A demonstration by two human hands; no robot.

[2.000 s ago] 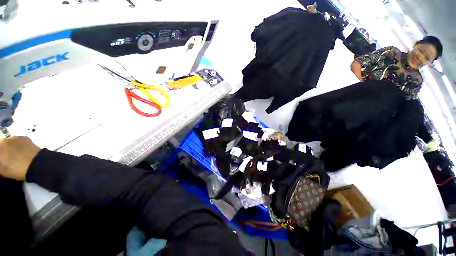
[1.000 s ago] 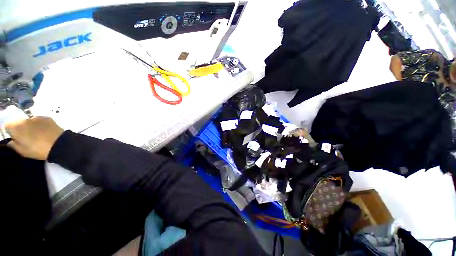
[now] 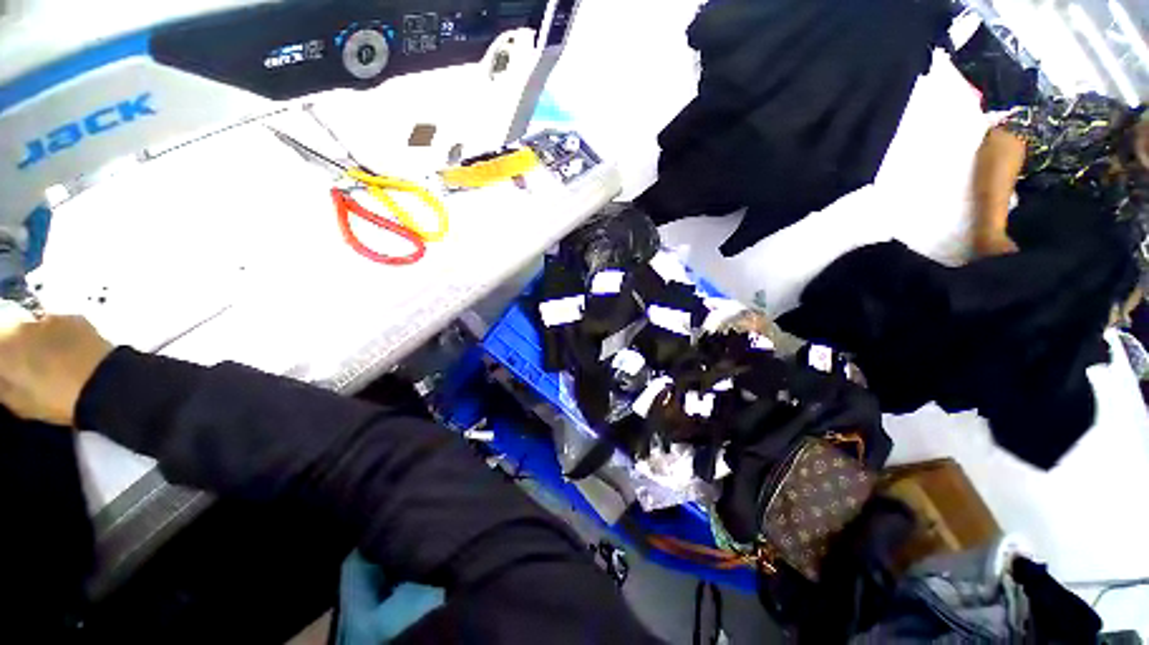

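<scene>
My right hand (image 3: 48,365) is at the left edge of the picture, near the needle area (image 3: 15,271) of the white JACK sewing machine (image 3: 88,132). Its fingertips are cut off or blurred, so I cannot tell what they grip. Black cloth (image 3: 38,504) hangs below the hand at the lower left. Scissors with one red and one yellow handle loop (image 3: 401,214) lie on the white sewing table (image 3: 284,296), right of the hand. My left hand is not in view.
A yellow item (image 3: 494,168) lies beyond the scissors. A blue bin (image 3: 523,347) holds tagged black pieces, with a brown patterned bag (image 3: 817,502) beside them. Black cloths (image 3: 788,107) lie on a white table at the right, where a person's arm (image 3: 995,189) reaches onto one.
The view has shifted, first right-to-left across the scene and then slightly back. The other person's arm now reaches down, and the black cloth there has changed shape. My right hand stays near the needle area.
</scene>
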